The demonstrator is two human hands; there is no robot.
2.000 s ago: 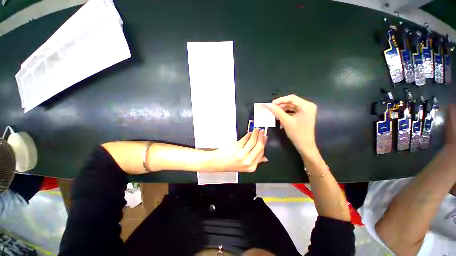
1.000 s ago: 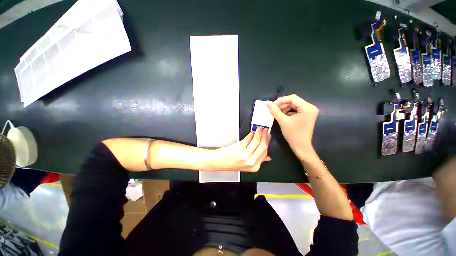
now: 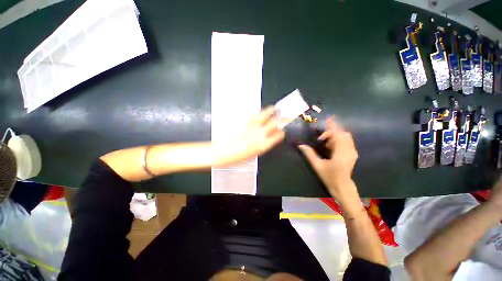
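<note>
My left hand (image 3: 261, 134), blurred, has its fingertips on a small white rectangular piece (image 3: 292, 106), which is tilted up to the right. A small orange-gold flex cable (image 3: 309, 117) with a pale end shows just right of the piece. I cannot tell whether a board lies under the piece. My right hand (image 3: 338, 159) is right of and below the flex cable, thumb and fingers apart, with nothing visible in it. A long white adhesive sheet strip (image 3: 236, 82) lies under my left hand and wrist.
A fanned stack of adhesive sheets (image 3: 88, 49) lies at the far left. Blue and silver boards (image 3: 427, 147) lie in two rows at the right. A fan (image 3: 23, 157) stands at the left edge. Another person's arm (image 3: 457, 236) is at the lower right. A carton with white scraps is below the bench.
My left hand has moved up and left, and the white piece is now tilted. My right hand has let go of the piece and moved down with its fingers spread.
</note>
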